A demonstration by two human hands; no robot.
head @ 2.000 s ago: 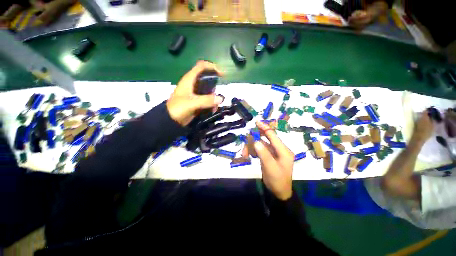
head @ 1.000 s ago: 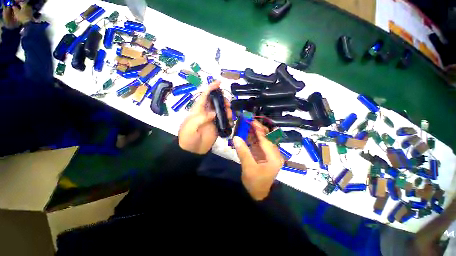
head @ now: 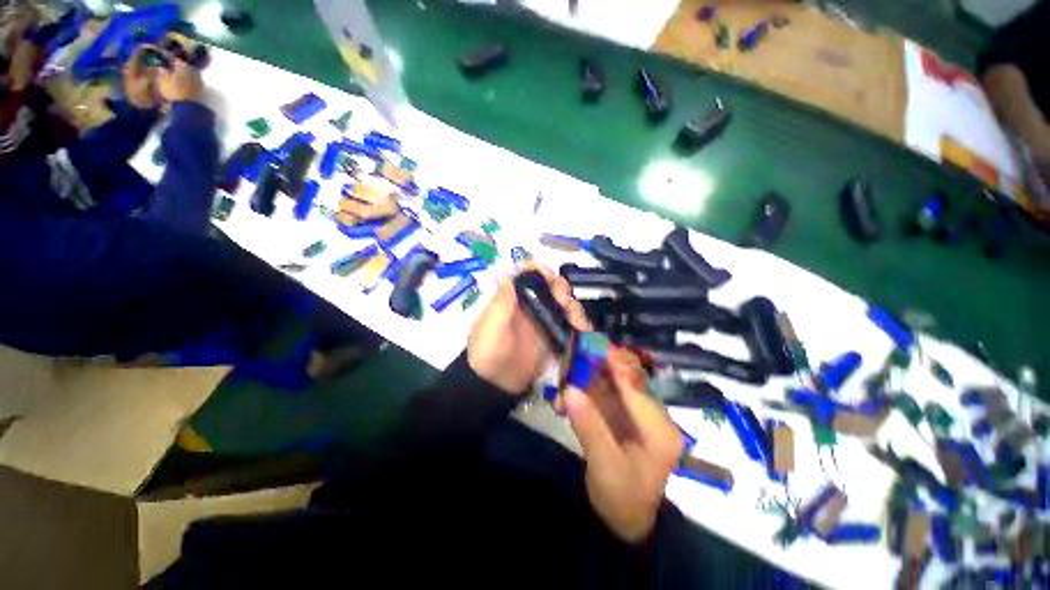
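Observation:
My left hand (head: pixel 507 334) holds a black curved housing (head: pixel 542 309), tilted, with its upper end pointing away from me. My right hand (head: pixel 628 444) holds a blue battery pack (head: pixel 584 367) with a small green circuit board (head: pixel 593 342) at its upper end. The pack touches or nearly touches the lower end of the housing; blur and fingers hide whether it is inside. Several empty black housings (head: pixel 668 314) lie in a pile just beyond my hands.
Battery packs with boards lie scattered on the white bench at left (head: pixel 374 205) and right (head: pixel 846 415). Black housings (head: pixel 702 123) lie on the green belt (head: pixel 530 104). An open carton (head: pixel 69 507) stands at lower left. Another worker's hands (head: pixel 167 78) are at upper left.
The view has swung left. The battery pack in my right hand has come closer to the lower end of the housing, which my left hand still holds.

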